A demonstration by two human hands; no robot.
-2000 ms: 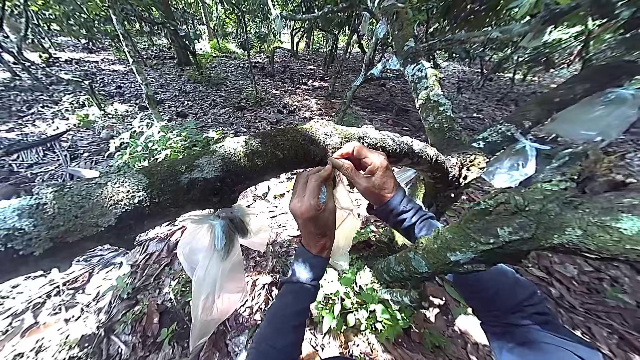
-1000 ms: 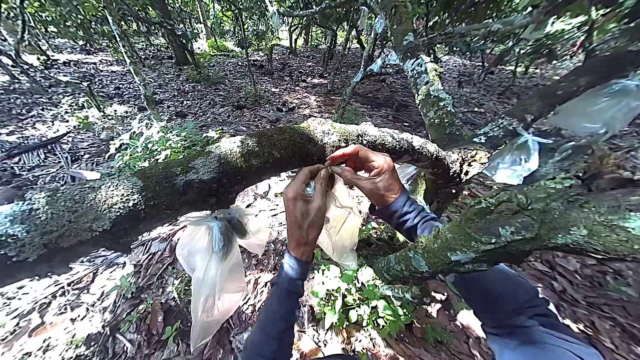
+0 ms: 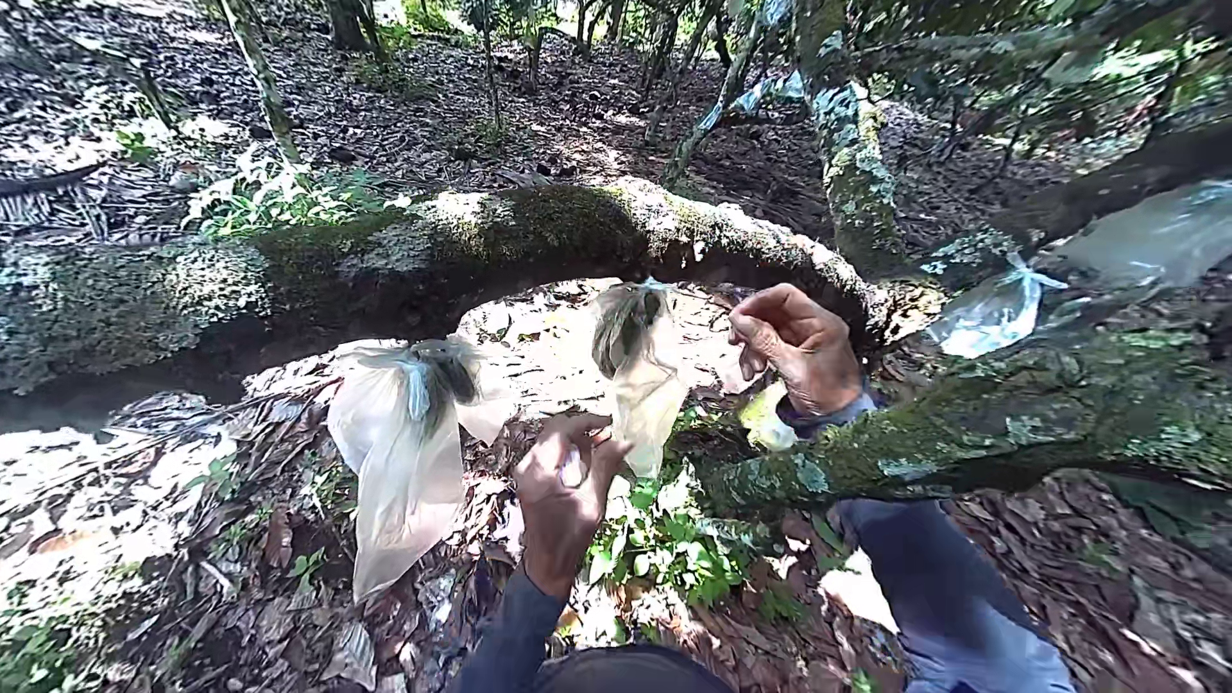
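Note:
A translucent plastic bag (image 3: 643,375) with a dark thing inside its upper part hangs from the underside of a mossy branch (image 3: 539,231). Just below and left of it is my left hand (image 3: 568,486), its fingertips close to the bag's lower part; something small and pale shows at its palm. My right hand (image 3: 799,346) is raised to the right of the bag, with thumb and fingertips together; whether a thin thing is between them cannot be told. Another such bag (image 3: 409,481), knotted around a dark thing, hangs from the branch farther left.
A lichen-covered limb (image 3: 962,433) crosses at the lower right, near my right wrist. Clear plastic bags (image 3: 1001,308) are at the branches on the right. An upright trunk (image 3: 852,154) stands behind the branch. Green plants (image 3: 664,549) and leaf litter (image 3: 289,539) lie below.
My hands were together at the branch over the bag's top; they have come apart, the left one down and the right one to the right. The bag's dark upper part now shows.

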